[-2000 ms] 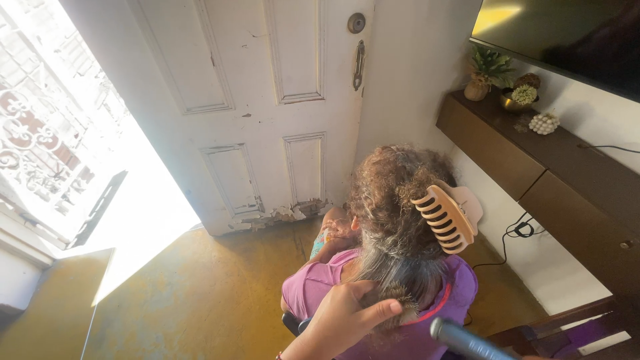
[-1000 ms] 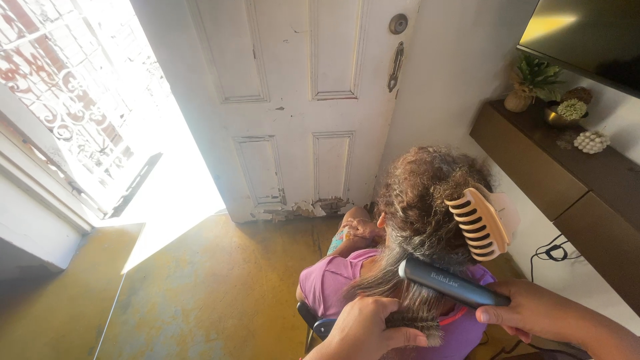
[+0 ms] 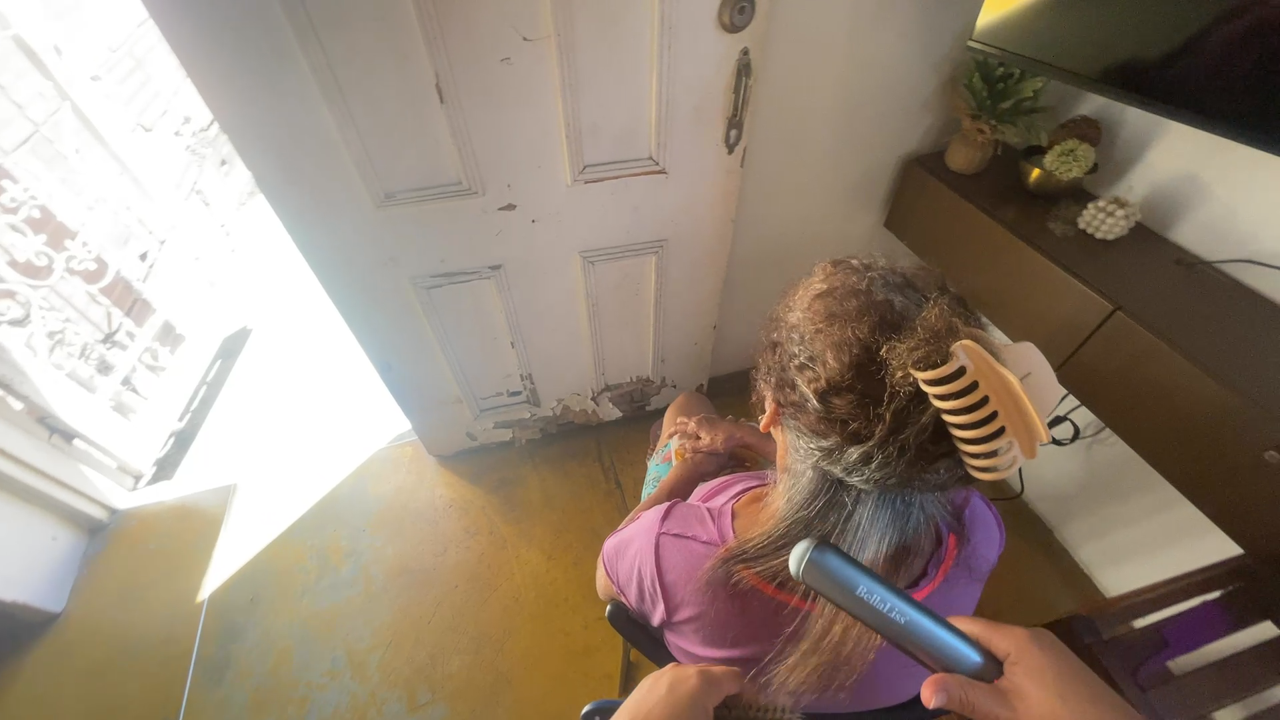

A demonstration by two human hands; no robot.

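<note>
My right hand (image 3: pixel 1020 670) is closed around the dark blue handle end of a hair straightener (image 3: pixel 890 610), whose plates lie across a length of straightened grey-brown hair (image 3: pixel 850 510). At the bottom edge my left hand (image 3: pixel 685 692) is partly cut off, beside the hair ends, with the bristles of a hairbrush (image 3: pixel 755 708) showing by its fingers. The hair belongs to a seated person in a pink shirt (image 3: pixel 690 560), seen from behind. A peach claw clip (image 3: pixel 985 410) holds the curly upper hair (image 3: pixel 850 340).
A white panelled door (image 3: pixel 520 230) with peeling paint stands ahead, beside a bright doorway and metal gate (image 3: pixel 90 290). On the right, a brown wall shelf (image 3: pixel 1110 290) carries plants and ornaments below a screen (image 3: pixel 1150 60). A dark slatted wooden chair (image 3: pixel 1180 640) is at lower right.
The straightener first moved in from the lower right onto the hair, then lower along it. My left hand has moved down toward the bottom edge.
</note>
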